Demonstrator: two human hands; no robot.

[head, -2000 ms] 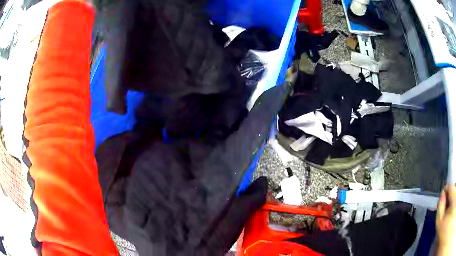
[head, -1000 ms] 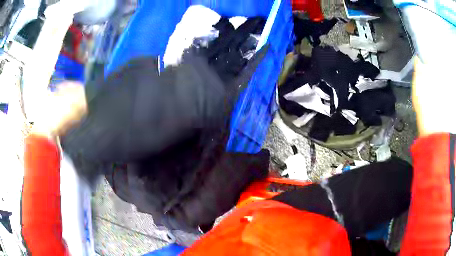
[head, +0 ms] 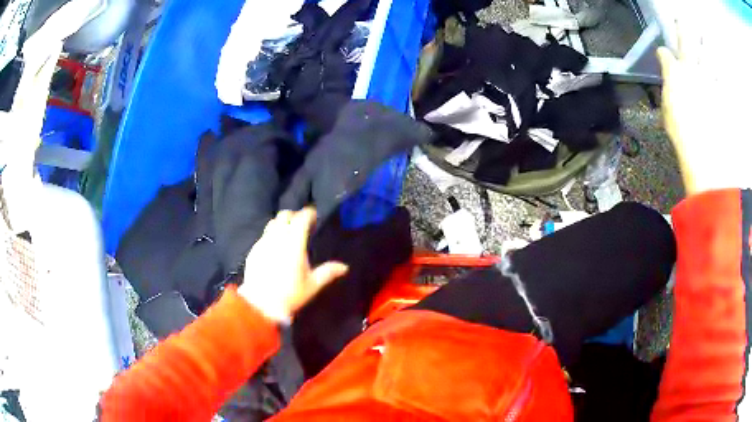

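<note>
A large black garment (head: 239,181) hangs over the near part of a large blue bin (head: 161,107) and down towards my lap. My left hand (head: 284,264) lies on the garment, thumb spread away from the fingers; no clear grip shows. My right hand (head: 684,124) is at the upper right, at the edge of a bright white surface (head: 717,74); its fingers are partly lost in glare.
A round bag (head: 536,181) of black and white scraps (head: 470,115) stands right of the bin on the speckled, littered floor. My black-clad leg (head: 577,280) and a red stool-like object (head: 453,260) are below it. A white surface runs along the left (head: 62,288).
The raised dark cloth has come down over the bin and towards my lap. My left hand has moved from the far left onto the garment. My right hand remains at the right-hand surface.
</note>
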